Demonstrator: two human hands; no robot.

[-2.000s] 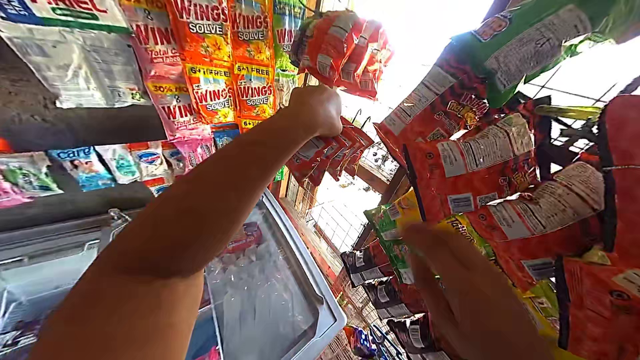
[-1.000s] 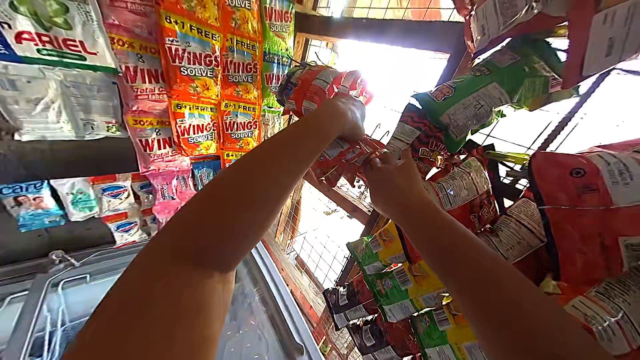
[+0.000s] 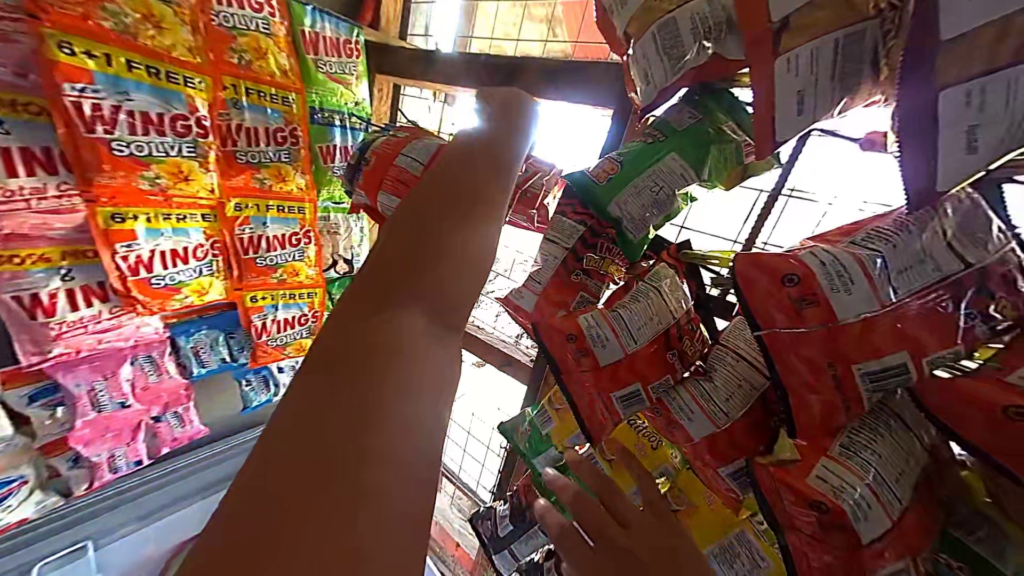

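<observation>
My left arm reaches up through the middle; my left hand (image 3: 506,116) is at the wooden beam, washed out by glare, so its fingers and any hold are hidden. Behind the forearm hangs a bunch of red snack packets (image 3: 400,170), with more red wrapping (image 3: 534,192) on its right side. My right hand (image 3: 620,512) is low at right, its fingers spread before yellow snack packets (image 3: 704,512) and a green one (image 3: 532,440); whether it touches them is unclear. Above it hang large red snack bags (image 3: 616,344) and a green bag (image 3: 656,168).
Strips of orange detergent sachets (image 3: 156,120) hang at left, with pink sachets (image 3: 120,392) below. A chest freezer's edge (image 3: 160,472) lies lower left. The wooden beam (image 3: 576,78) and wire mesh (image 3: 480,424) stand behind the bags. More red bags (image 3: 864,288) crowd the right.
My right hand has come away from the red bunch beside my left hand, down to the lower right. My left arm is still raised. The view has shifted.
</observation>
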